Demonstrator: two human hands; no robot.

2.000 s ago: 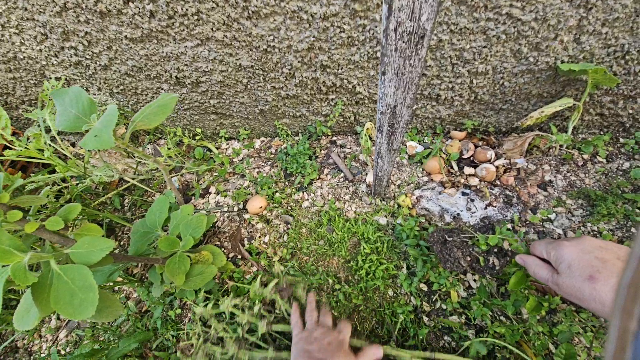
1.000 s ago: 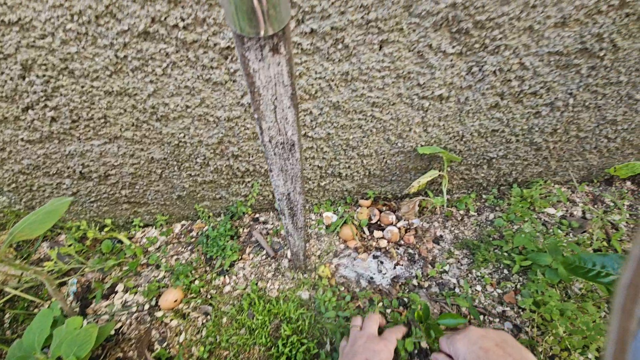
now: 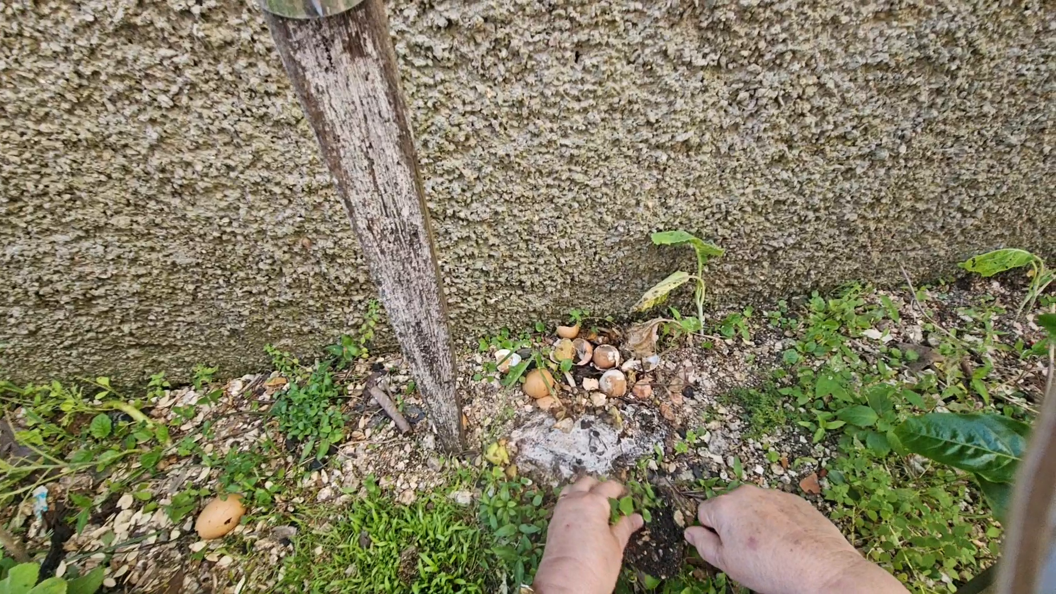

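My left hand is at the lower middle, its fingers among small green weeds just below a whitish, ashy patch. A leafy sprig shows between its thumb and fingers; whether it is gripped is unclear. To its right, my right hand has thumb and forefinger near each other beside dark soil; its other fingers are hidden, and I cannot tell whether it holds anything. Broken eggshells lie in a pile beyond the patch. A lone eggshell rests on the gravel at lower left.
A weathered wooden post leans left of the hands. Behind stands a rough-textured wall. A small wilting plant grows at its foot. Broad dark green leaves and a blurred brown stem or pole are at the right.
The view has shifted to the right. My hands, wide apart two seconds ago, are now close together near the whitish patch. The large leafy plant at left has mostly left the view.
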